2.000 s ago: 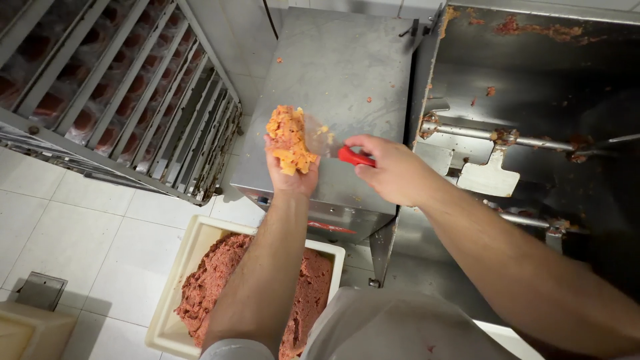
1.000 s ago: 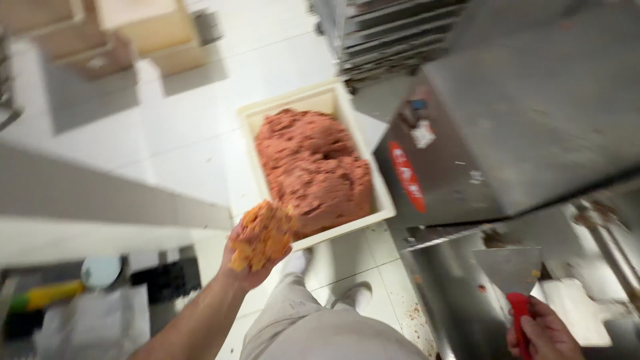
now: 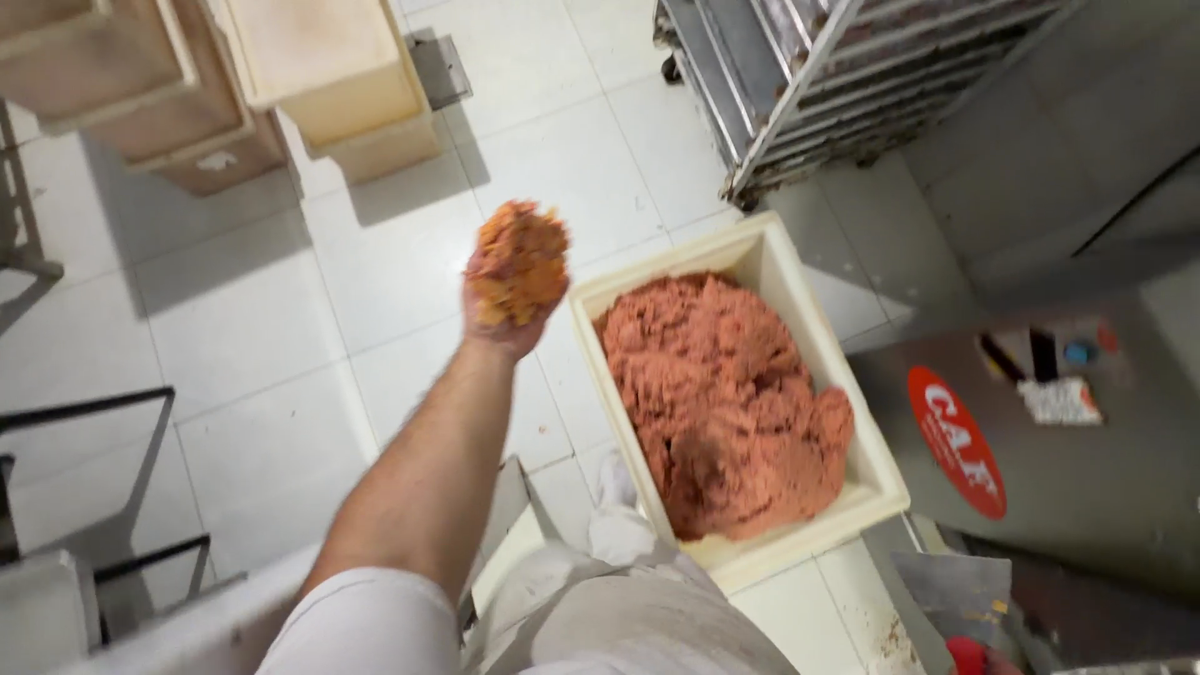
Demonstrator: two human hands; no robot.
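A clump of orange and reddish ground mixture (image 3: 520,258) rests on my left hand (image 3: 511,333), palm up over the floor, left of a cream plastic tub (image 3: 839,328). That tub holds a large mound of pinkish ground meat (image 3: 722,403). At the bottom right, a scraper with a wide metal blade (image 3: 956,591) and red handle is partly in view. Only a bit of my right hand (image 3: 1001,662) shows at its handle, cut off by the frame's lower edge.
A wheeled metal rack (image 3: 797,103) stands beyond the tub. To the right is a steel machine (image 3: 881,394) with a red oval badge. Stacked cream tubs (image 3: 328,56) stand at the upper left. A metal frame (image 3: 94,408) and a pale tray (image 3: 56,609) are at the left.
The view has swung from the steel machine top to the floor and tub. My left hand, still holding the clump, has moved away from the scraper, which was beside it two seconds ago.
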